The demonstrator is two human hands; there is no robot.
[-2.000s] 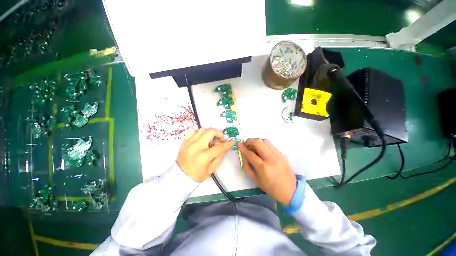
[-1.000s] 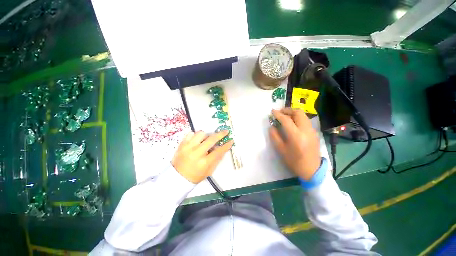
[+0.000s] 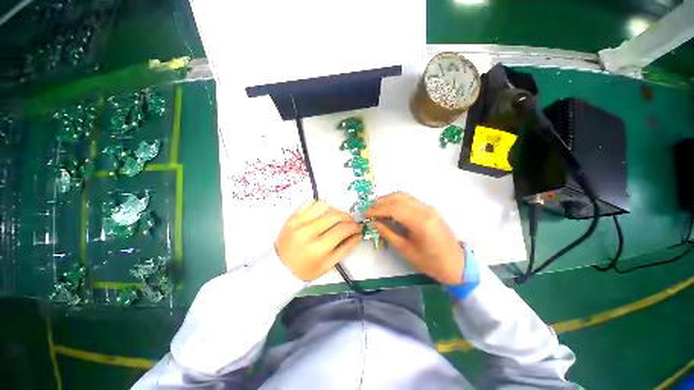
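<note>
Several small green circuit boards (image 3: 358, 165) stand in a column along a narrow yellowish strip (image 3: 370, 156) on the white sheet. My left hand (image 3: 316, 240) and my right hand (image 3: 418, 232) meet at the near end of the column, fingertips around a green circuit board (image 3: 370, 232). The fingers partly cover this board and the one beyond it. My right hand wears a blue wrist band (image 3: 469, 274). One more green board (image 3: 450, 136) lies alone below the can.
Red and whitish bits (image 3: 270, 175) lie left of a black cable (image 3: 307, 156). A can (image 3: 447, 87), an iron stand with yellow sponge (image 3: 492, 148) and a black power unit (image 3: 586, 152) are at right. Clear trays (image 3: 176, 228) of boards are at left. A white unit (image 3: 312, 38) stands behind.
My right hand has moved left from beside the sponge to the near end of the board column, beside my left hand. One of the two loose boards at right is gone from its place.
</note>
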